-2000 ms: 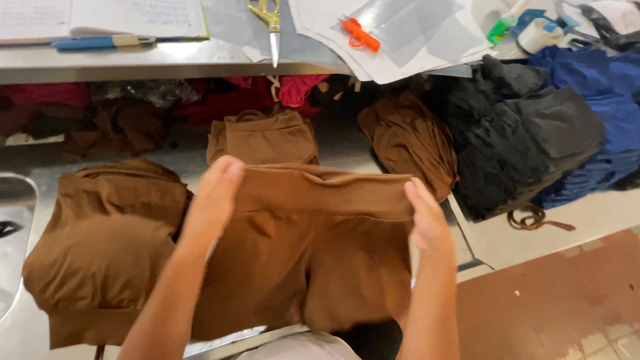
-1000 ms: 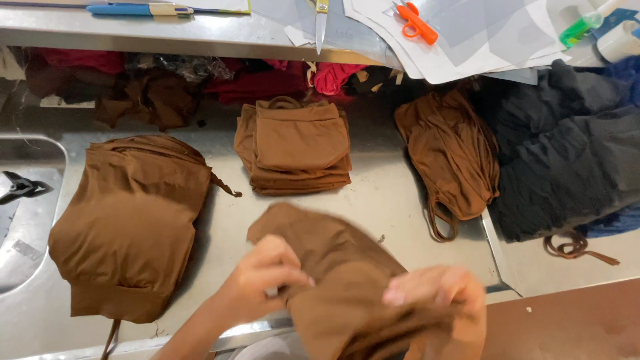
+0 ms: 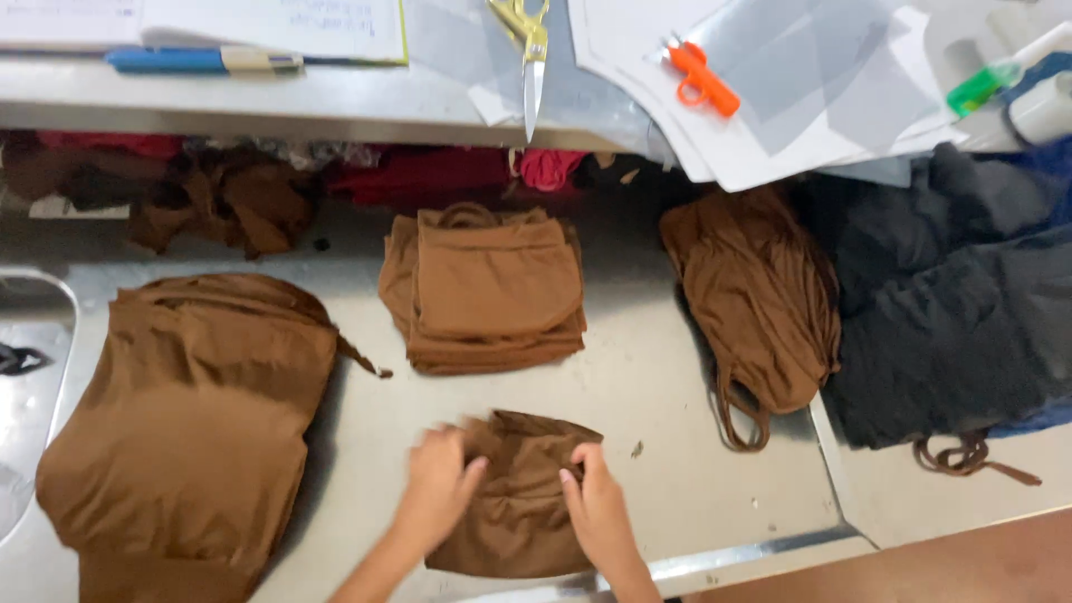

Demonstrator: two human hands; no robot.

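Observation:
A brown cloth garment (image 3: 532, 511) lies bunched on the metal table near its front edge. My left hand (image 3: 444, 481) grips its left side, slightly blurred, and my right hand (image 3: 590, 494) pinches its right side between thumb and fingers. Just beyond it sits a neat stack of folded brown garments (image 3: 498, 289). A larger pile of brown garments (image 3: 201, 410) lies to the left, with a strap sticking out at its right. Toward the right rests a bundle of brown fabric (image 3: 758, 310) with a loop hanging from it.
Black garments (image 3: 946, 310) lie at the right beside a brown cord (image 3: 963, 456). A raised metal shelf (image 3: 335, 100) crosses the back, bearing gold-handled scissors (image 3: 532, 59), an orange thread snipper (image 3: 703, 79), a blue pen (image 3: 167, 60), an open notebook (image 3: 268, 25) and paper sheets (image 3: 729, 159). Cloth lies beneath.
The brown garment was stretched wide between both hands two seconds ago, then gathered in front. Now it is a smaller bundle lower on the table, with both hands at its sides.

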